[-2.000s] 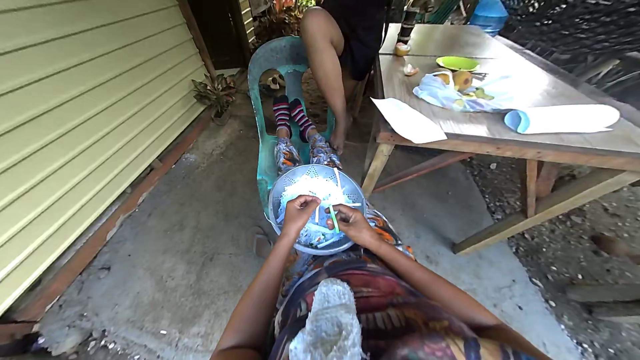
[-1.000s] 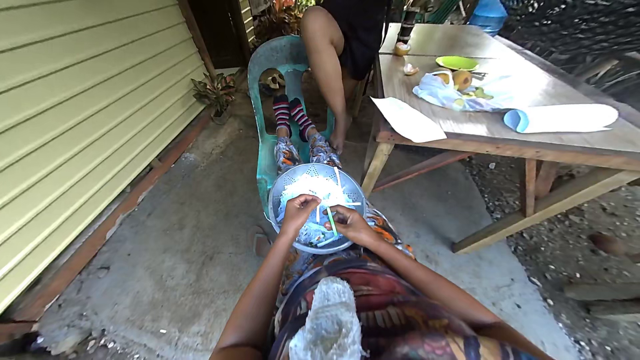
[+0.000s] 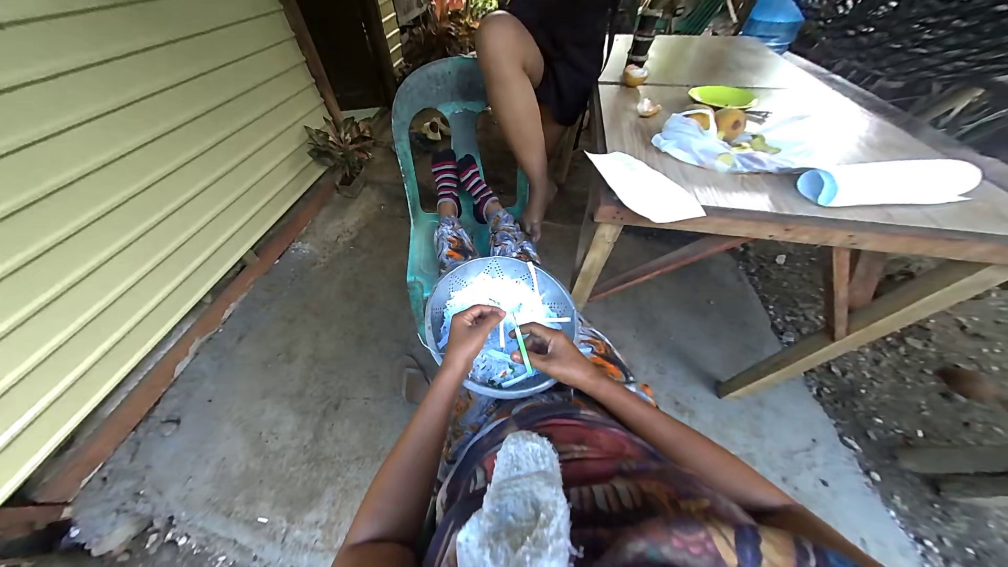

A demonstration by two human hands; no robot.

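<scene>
A metal colander rests on my lap, with white shredded material and several thin strips in it. Over its right half, my right hand holds a green-handled tool, perhaps a small knife. My left hand is above the colander's left part, its thumb and fingertips pinched together; a small piece seems to be between them, too fine to make out. A white strip stands between the two hands. Another pale strip leans at the far rim.
My legs in striped socks lie on a green plastic chair. Beyond it is another person's bare leg. A wooden table at right bears paper, a plastic bag with fruit and a green plate.
</scene>
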